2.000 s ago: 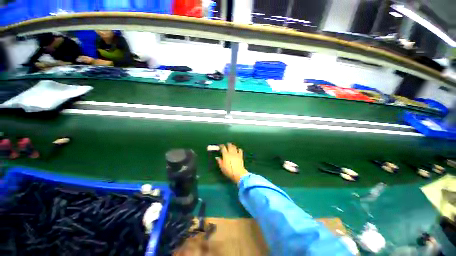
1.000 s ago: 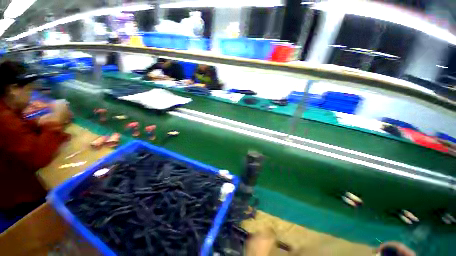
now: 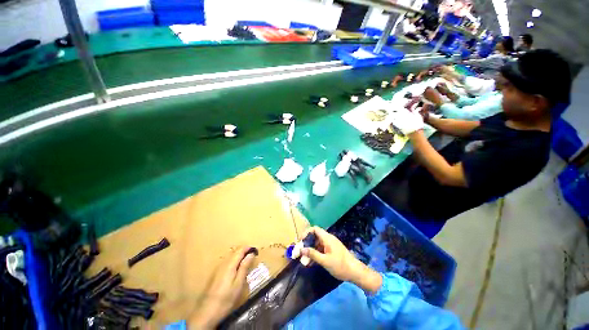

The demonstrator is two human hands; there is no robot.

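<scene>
My left hand lies at the front edge of the cardboard mat, with the dark end of a black limb part showing at its fingertips. My right hand is at the mat's right corner and pinches a dark piece. A small white thing shows under its fingertips, beside a bright blue cap; whether they are joined is unclear. One loose black limb part lies on the mat. More black parts are heaped at its left.
A blue tote stands at the left edge, another low at right. White bottles and a tissue wad lie beyond the mat. Joined pieces lie on the green belt. A person in black sits at right.
The view has swung right, from the large tote and the neighbour in red to the mat and the neighbour in black. Both hands are now together near the mat's front edge.
</scene>
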